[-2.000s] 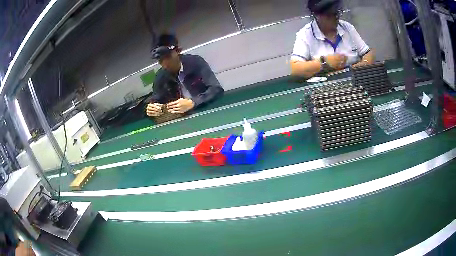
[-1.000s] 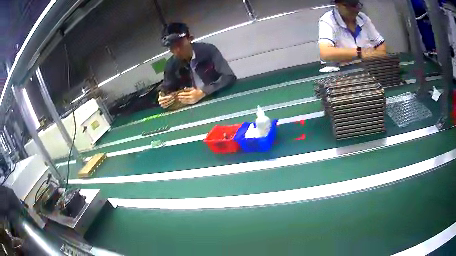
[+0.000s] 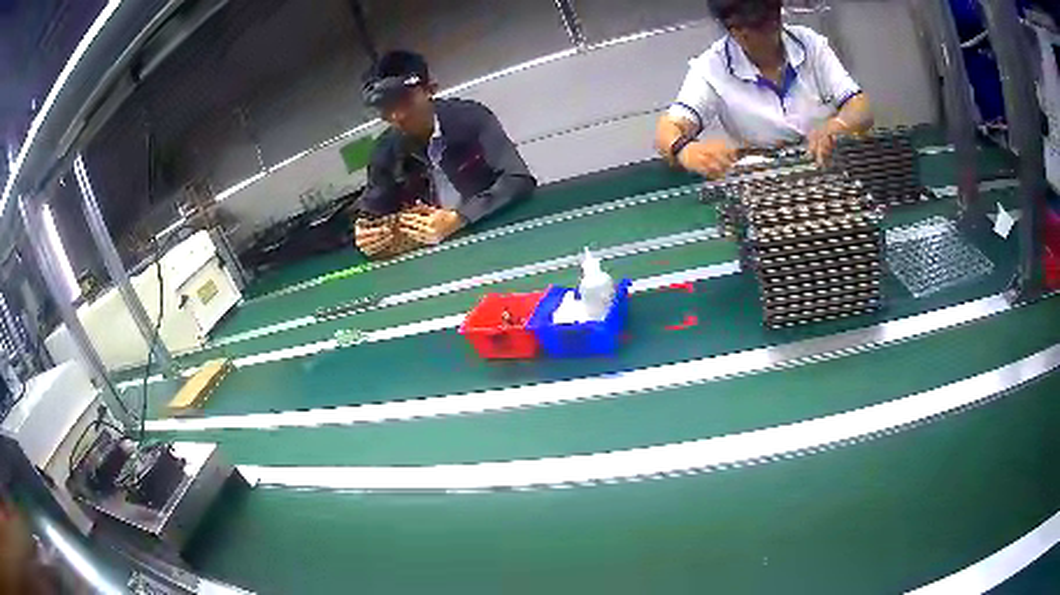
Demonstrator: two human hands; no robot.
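Note:
Neither of my hands can be made out. A blurred brownish patch is cut off at the lower left edge, and I cannot tell what it is. Nearest in front of me lies the green bench surface (image 3: 651,511) with white lengthwise strips. A red bin (image 3: 500,328) and a blue bin (image 3: 581,335) stand side by side at mid-bench. The red bin holds small parts, too small to name. A white squeeze bottle (image 3: 595,287) stands upright in the blue bin. A tall ribbed stack of bars (image 3: 819,262) stands to their right.
A bench machine (image 3: 151,482) with cables is at the lower left, near a yellowish block (image 3: 200,386). A clear gridded tray (image 3: 939,256) lies right of the stack. Two people (image 3: 436,163) (image 3: 761,87) sit across the bench. Metal uprights (image 3: 1017,128) flank it.
The camera view has swung slightly back and forth. The person in the white shirt now leans forward with both hands at the back of the stack. The bins and bottle remain in place on the bench.

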